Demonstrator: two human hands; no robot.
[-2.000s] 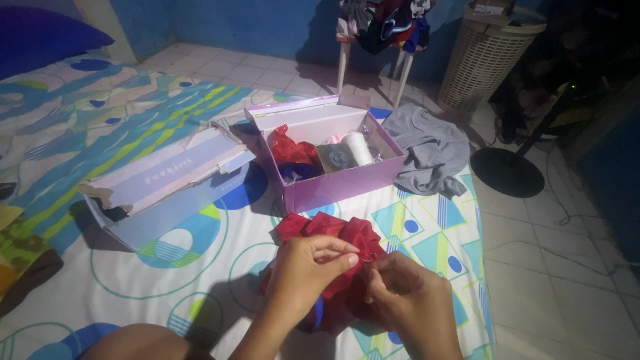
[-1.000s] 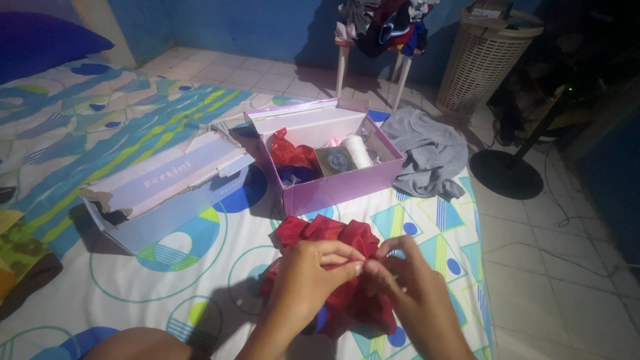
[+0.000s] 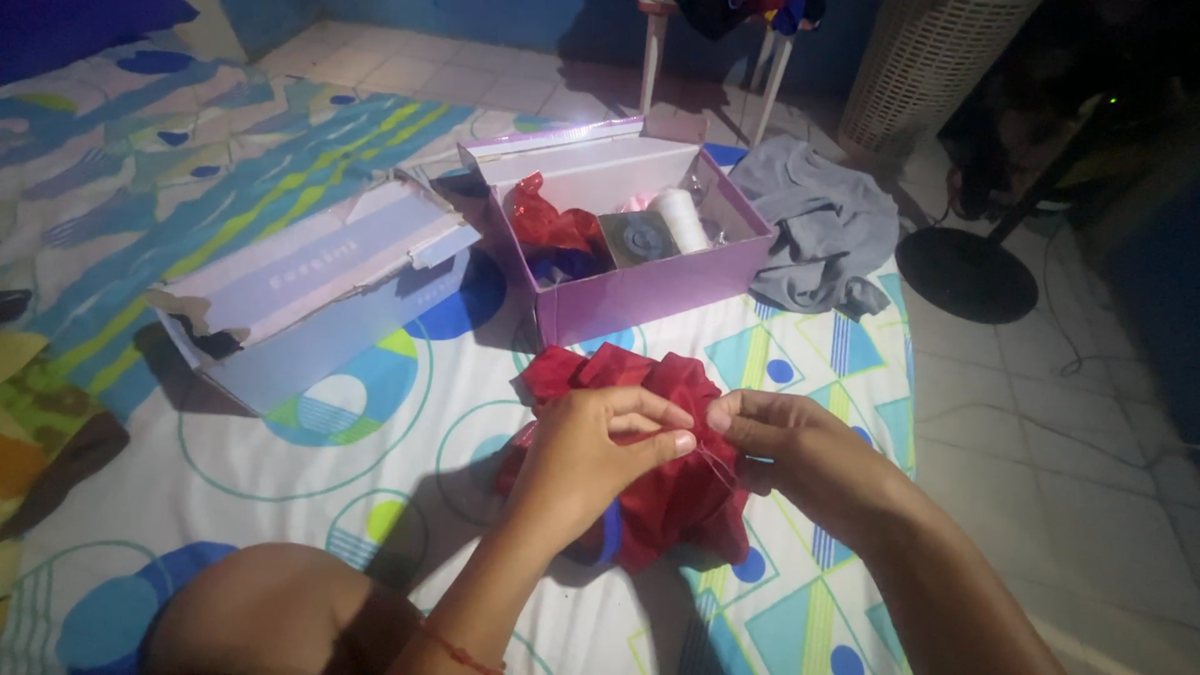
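Folds of gathered red fabric lie on the patterned bedsheet, with a blue band showing at their lower left. Over the fabric, my left hand pinches thin thread between thumb and index finger. My right hand is close beside it, thumb and fingertips pinched together at the thread; whether a needle is there cannot be made out. Behind the hands stands an open purple cardboard box, holding a white thread spool, shiny red material and a small box with a dark round design.
A worn light-blue cardboard box sits at the left of the purple one. Grey cloth lies at the bed's right edge. Beyond are a black round stand base, a woven plastic basket and a cable on the tiled floor. My knee is at lower left.
My hands stay over the red fabric. One second ago the fingertips met; now there is a small gap between the two hands, and looped thread shows below the fingers.
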